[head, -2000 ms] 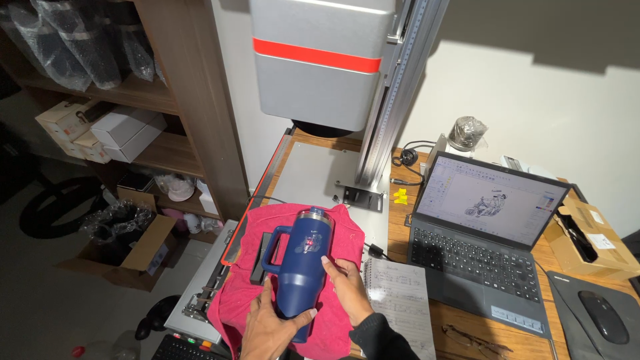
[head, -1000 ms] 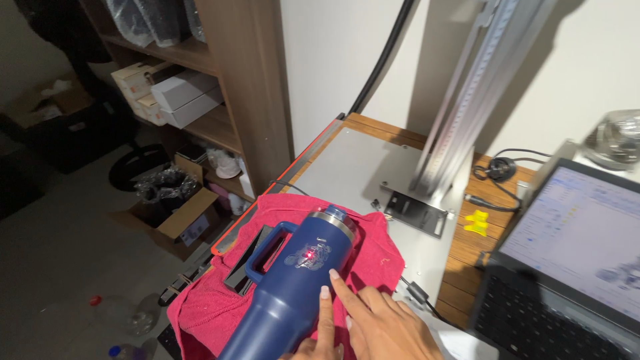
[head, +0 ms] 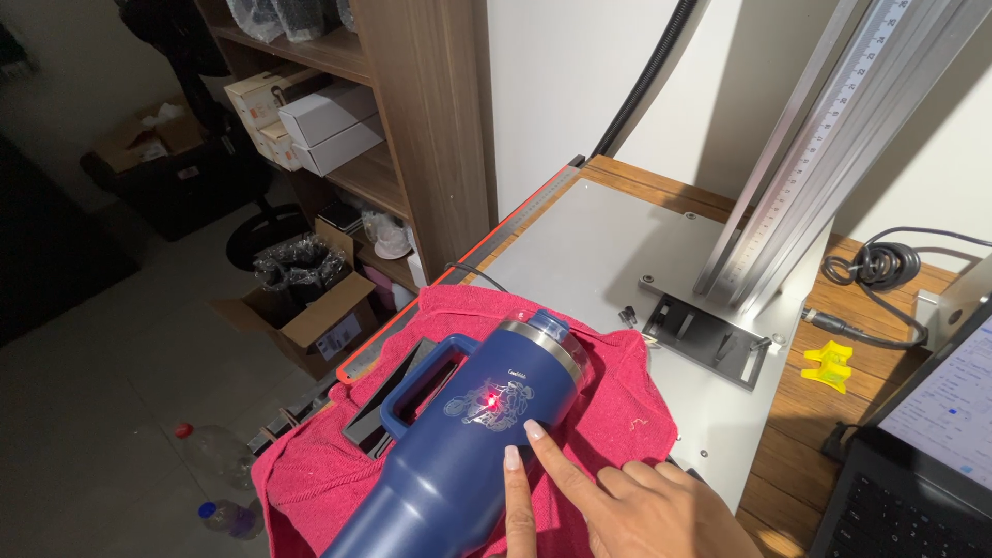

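A navy blue handled tumbler lies on its side on a crumpled pink cloth, its steel rim and clear lid toward the back. A line engraving of a motorcycle and rider shows on its side, with a red light dot on it. My right hand is at the tumbler's right side, index finger extended at the engraving's lower right, other fingers curled, holding nothing. Of my left hand only one finger shows, pointing up over the tumbler; the rest is out of frame. A dark angular support sits beside the handle.
A grey metal base plate bears a ruled metal column and a black bracket. At right are a laptop, yellow plastic piece and coiled cable. Wooden shelves, an open carton and plastic bottles are left.
Two seconds ago both hands were around the tumbler's lower part; now fingers point near the engraving. The view has moved closer to the tumbler.
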